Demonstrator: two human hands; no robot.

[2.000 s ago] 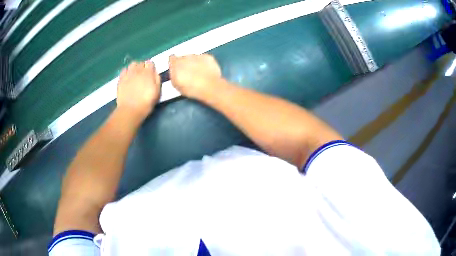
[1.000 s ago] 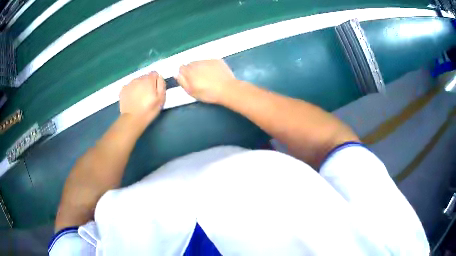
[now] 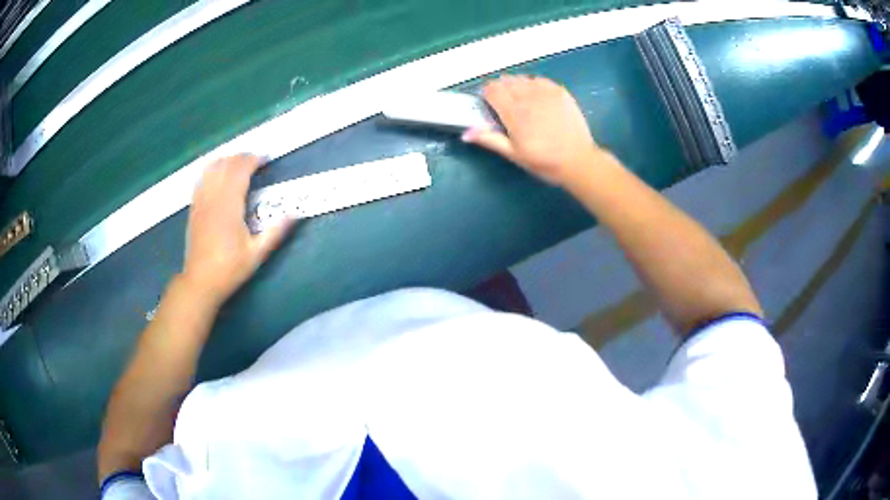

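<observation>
My left hand (image 3: pixel 229 220) grips the left end of a pale perforated strip (image 3: pixel 351 187), which lies along the dark-green bench with its patterned face up. My right hand (image 3: pixel 537 127) holds the right end of a smooth pale bar (image 3: pixel 429 107), tilted, with a dark lower edge. The bar is farther from me than the strip and apart from it. My right fingers hide the bar's right end. Both hands are slightly blurred.
A grey layered stack of cover strips (image 3: pixel 685 93) lies across the bench at right. A stack of parts (image 3: pixel 29 285) sits at far left, near a gold-coloured strip (image 3: pixel 15 232). A white rail (image 3: pixel 146 217) borders the green conveyor surface (image 3: pixel 322 54).
My hands were close together over a part at the white rail. They have moved apart, the right one to the right with the smooth bar, the left one holding the perforated strip nearer me.
</observation>
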